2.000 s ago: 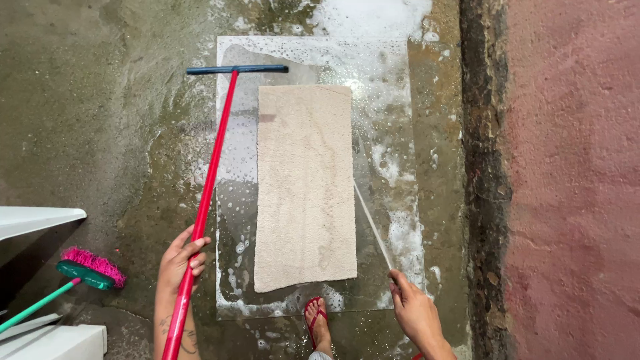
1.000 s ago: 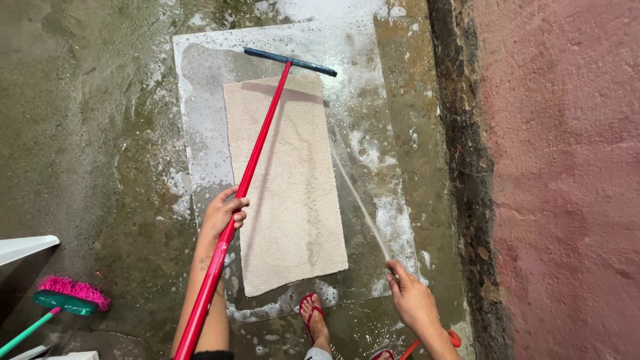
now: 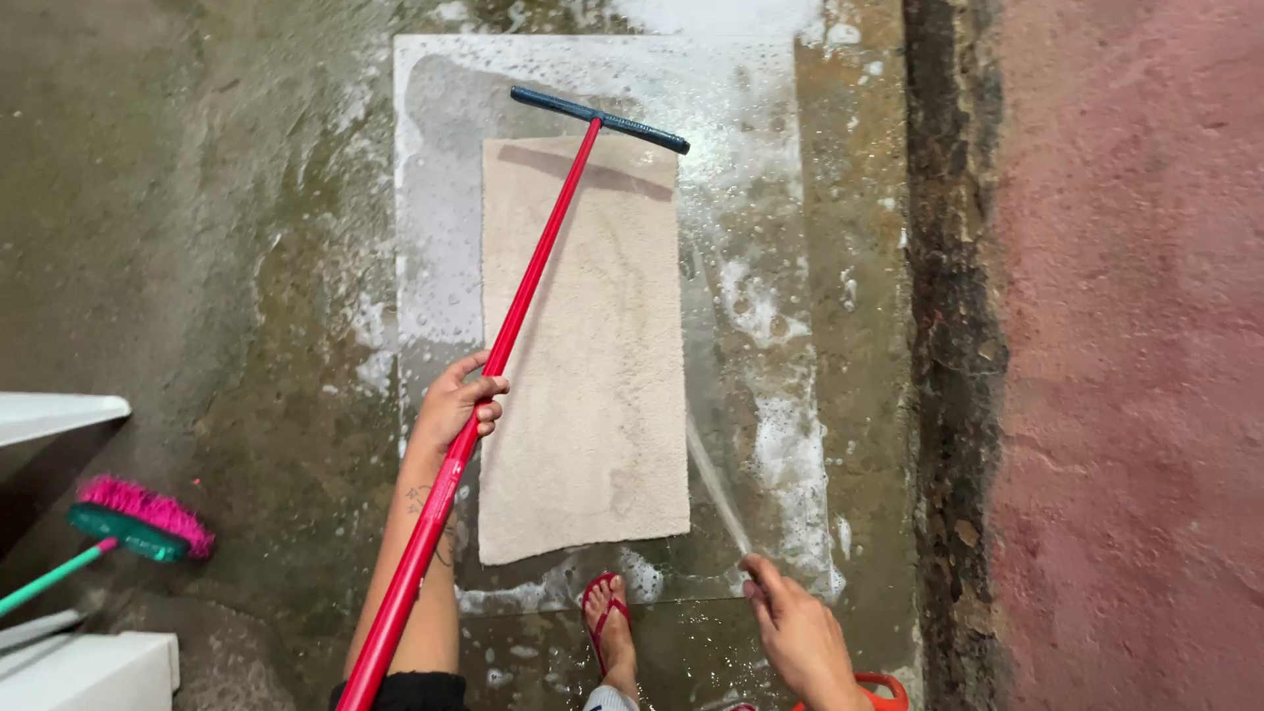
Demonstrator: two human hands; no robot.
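Note:
My left hand [image 3: 462,403] is closed round the red handle of a floor squeegee [image 3: 533,267]. The squeegee's dark blue head hangs over the top end of a beige rug [image 3: 583,395], and its shadow falls on the rug. That rug lies on a larger flat sheet, partly covered with suds [image 3: 444,217]. At the lower right, my right hand [image 3: 795,617] holds the end of a hose, mostly hidden by the fingers. A jet of water [image 3: 716,484] shoots from it up along the rug's right edge.
My foot in a red flip-flop [image 3: 607,622] stands below the rug. A pink and green brush [image 3: 143,518] lies at the left, near white furniture parts [image 3: 89,671]. On the right, a dark gutter-like strip [image 3: 953,346] borders a rough pink surface [image 3: 1136,346]. The concrete floor [image 3: 247,395] is wet.
The squeegee head has moved right, from the sheet's upper left to over the rug's top end. My right hand keeps spraying beside the rug.

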